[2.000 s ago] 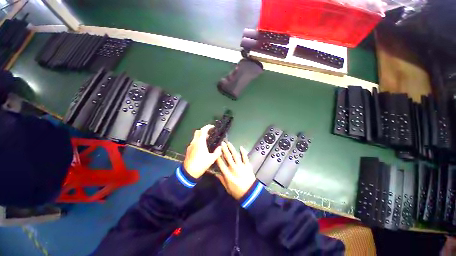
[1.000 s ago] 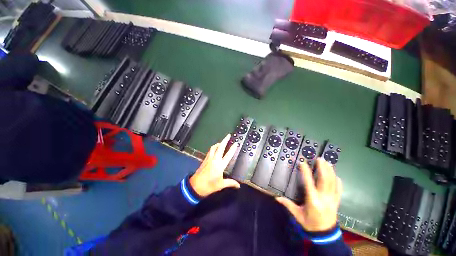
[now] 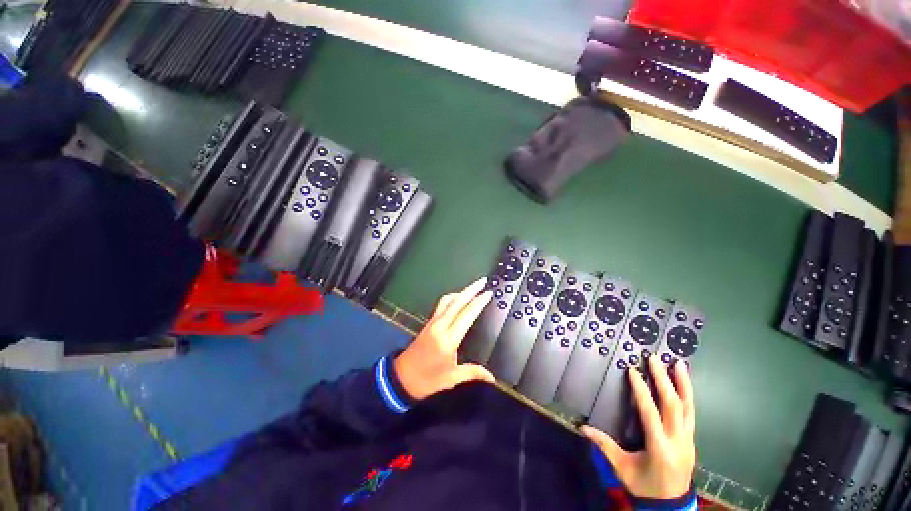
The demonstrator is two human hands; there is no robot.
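Several black remote controls (image 3: 572, 344) lie face up side by side on the green bench at the near edge, with their navigation rings towards the far side. My left hand (image 3: 447, 344) rests against the left end of this row, fingers extended along the leftmost remote. My right hand (image 3: 654, 429) lies at the right end, fingertips on the lower faces of the rightmost remotes and thumb near the bench edge. The palms are off the remotes. Neither hand lifts anything.
Slanted remotes (image 3: 300, 200) lie to the left, with another row (image 3: 200, 50) behind. Upright rows (image 3: 849, 279) stand at right. A dark cloth lump (image 3: 567, 148) lies mid-table. A white board (image 3: 799, 95) with remotes is by the red bin (image 3: 789, 40). A person in dark clothes (image 3: 90, 230) is at left.
Since two seconds ago, the held remotes have been set down with the three on the bench, forming a longer row. In the last second the remotes have drawn closer together between my hands.
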